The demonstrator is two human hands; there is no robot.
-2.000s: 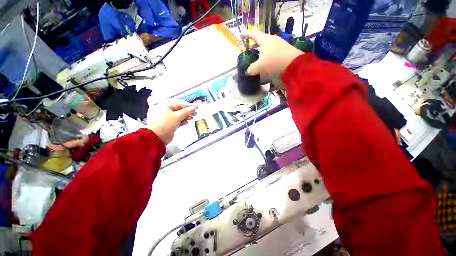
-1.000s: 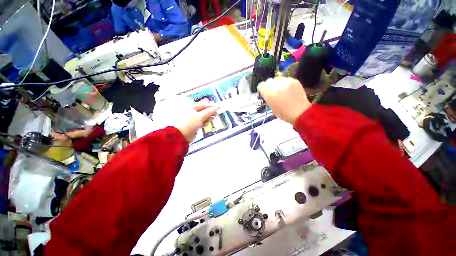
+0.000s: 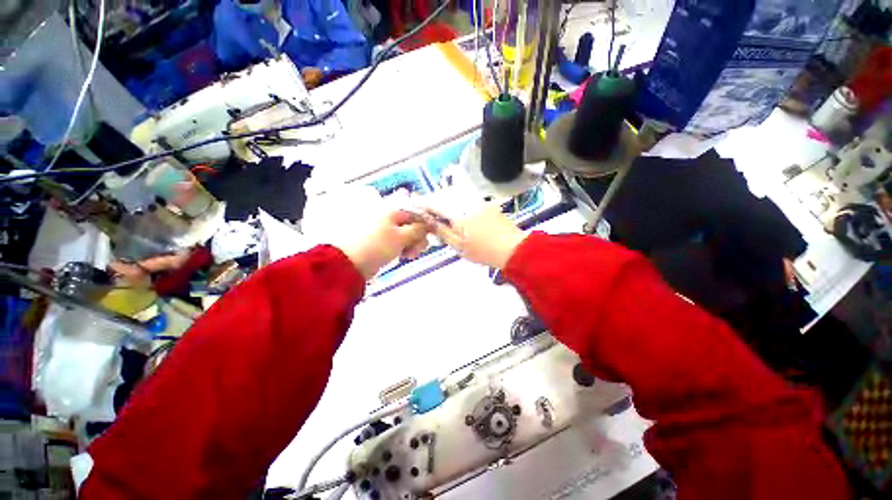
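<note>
My left hand (image 3: 396,237) and my right hand (image 3: 476,232) meet above the blue supply tray (image 3: 450,161), behind the sewing machine. Between their fingertips is a small, thin item, too small to identify; it may be thread or a metal piece. Two dark thread cones with green tops stand on the thread stand: one (image 3: 503,146) just behind my right hand, the other (image 3: 599,117) further right. The white sewing machine (image 3: 528,400) lies below my hands, its top towards me.
Black fabric (image 3: 699,225) lies to the right of the cones. Another white machine (image 3: 230,107) and dark cloth (image 3: 259,187) are at the upper left. A person in blue (image 3: 318,34) sits beyond. A dark cable (image 3: 323,107) crosses the upper left.
My right hand has let go of the near thread cone and moved left and down to meet my left hand. The near cone now stands uncovered.
</note>
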